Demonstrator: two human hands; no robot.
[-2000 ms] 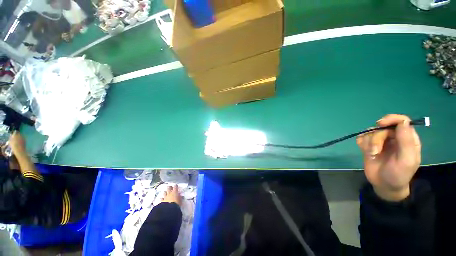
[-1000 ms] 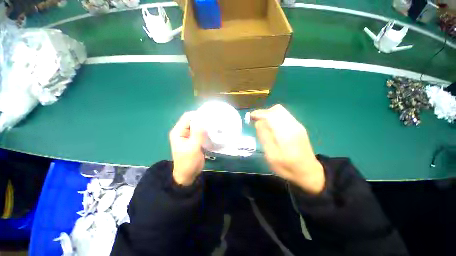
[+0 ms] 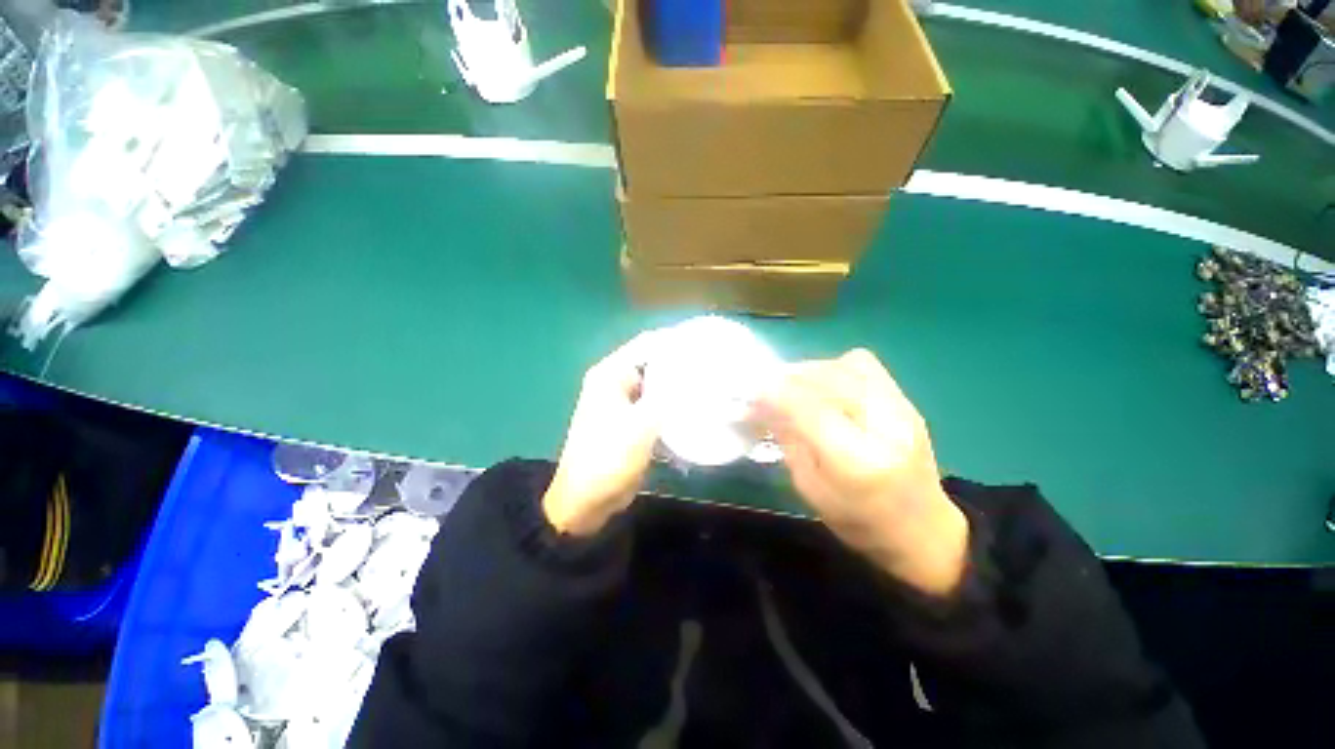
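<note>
A white rounded part, likely a shell cover [image 3: 712,392], glares strongly between my hands just above the green bench's near edge. My left hand [image 3: 608,432] grips it at its left side. My right hand [image 3: 857,454] has its fingertips at its lower right side; whether they pinch a small piece there is lost in the glare. The housing body and the black cord cannot be made out.
Stacked cardboard boxes [image 3: 761,147] stand ahead, with a blue battery pack [image 3: 685,32] in the top one. A plastic bag of white parts [image 3: 161,147] lies left, a metal component heap [image 3: 1256,325] right. White units [image 3: 1193,120] lie on the belt. A blue bin of covers [image 3: 183,585] is below left.
My left hand has come up from the bin to a white cover. My right hand has left the cord's connector and moved in to the cover, now closer than a second ago. The view has shifted.
</note>
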